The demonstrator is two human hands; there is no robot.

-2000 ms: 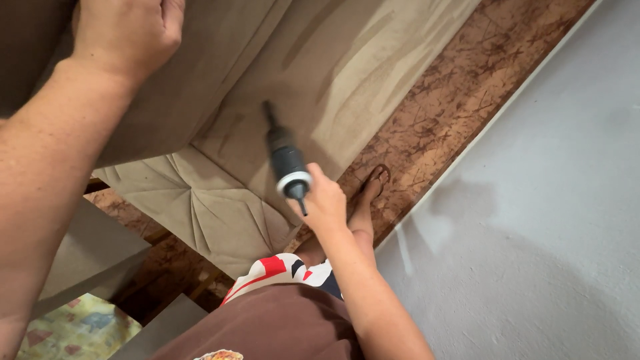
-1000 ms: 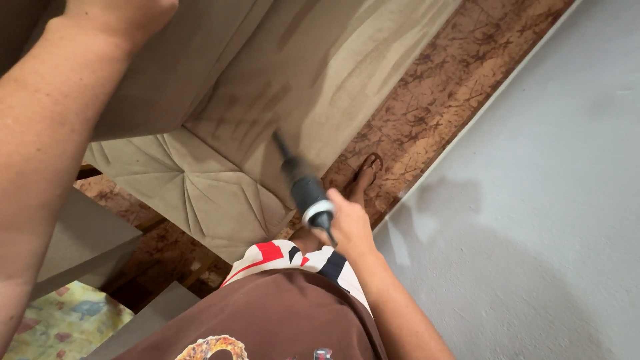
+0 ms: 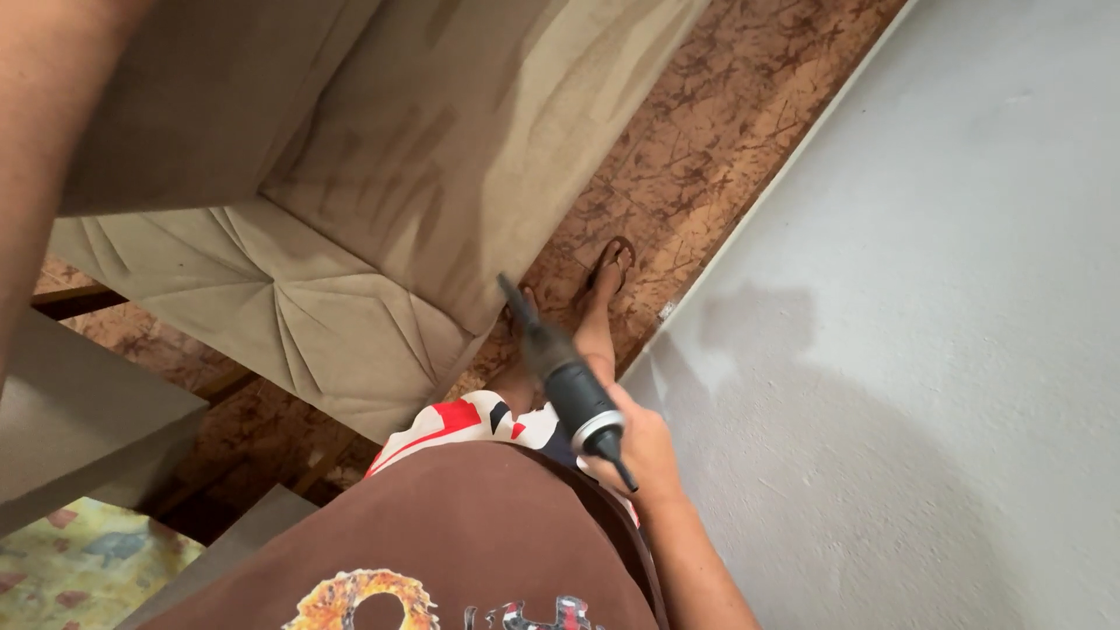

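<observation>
My right hand (image 3: 643, 446) is closed around a black handheld vacuum cleaner (image 3: 577, 394) with a silver ring and a narrow nozzle. The nozzle tip points up and left, by the outer edge of a beige upholstered sofa (image 3: 420, 157); whether it touches the fabric is unclear. Darker streaks mark the sofa's fabric. Below lies its tufted panel (image 3: 271, 284), with creases that meet at one point. My left forearm reaches up along the left edge, and my left hand is out of the frame.
A grey wall (image 3: 919, 350) runs along the right. Between it and the sofa is a strip of brown patterned floor (image 3: 665, 149), where my sandaled foot (image 3: 612, 262) stands. Grey panels (image 3: 87, 411) and a patterned cloth (image 3: 96, 560) lie at lower left.
My right hand has moved down and to the right with the vacuum, and its nozzle has shifted from over the sofa's fabric to its edge. My left hand has left the view.
</observation>
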